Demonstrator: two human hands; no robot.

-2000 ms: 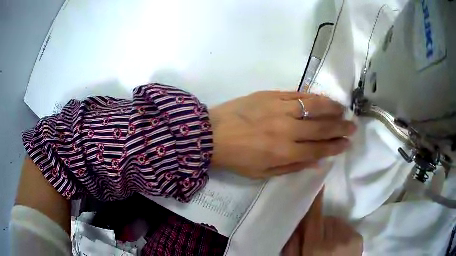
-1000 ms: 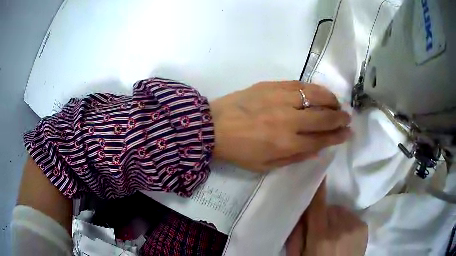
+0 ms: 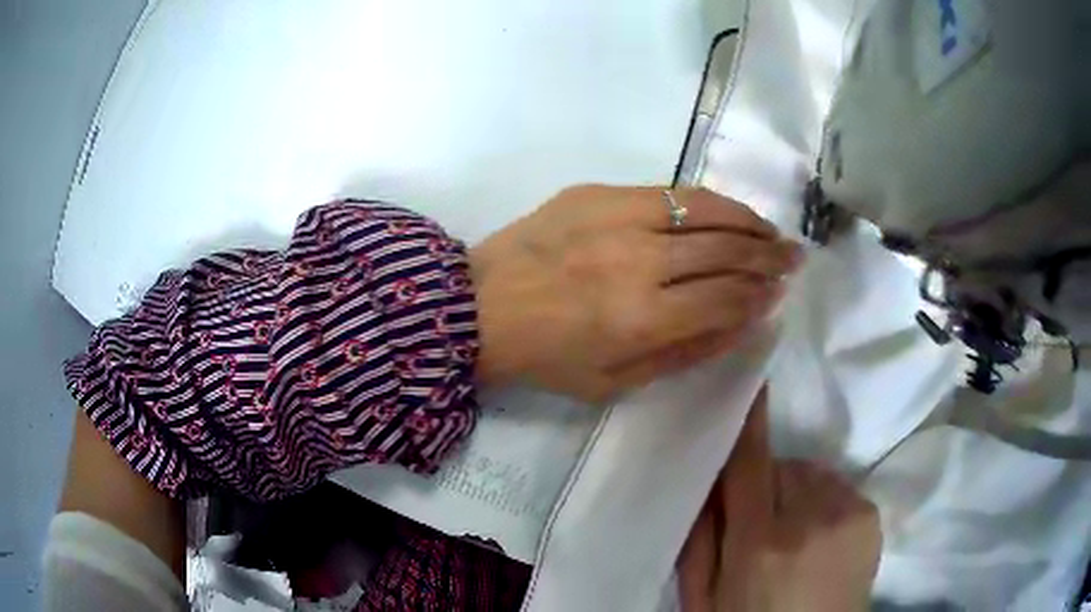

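The white garment (image 3: 652,466) lies across the machine bed, with a thin dark stitch line along its left edge. My left hand (image 3: 628,287), wearing a ring, lies palm down over it. Its fingertips hold the cloth just left of the presser foot (image 3: 817,215). My right hand (image 3: 796,526) is blurred at the bottom, holding the garment's lower part. Its fingers are partly hidden by the cloth. The needle tip cannot be made out.
The off-white machine head (image 3: 957,144) fills the upper right, with thread-guide parts (image 3: 987,341) below it. A bed slide plate (image 3: 706,102) shows beside the garment. White scraps (image 3: 245,580) and dark red checked clothing (image 3: 449,574) show below the table (image 3: 395,108).
The machine head, garment and both hands appear shifted left and slightly up or down as the view moved. The machine head looks tilted differently. Both hands keep their hold on the cloth.
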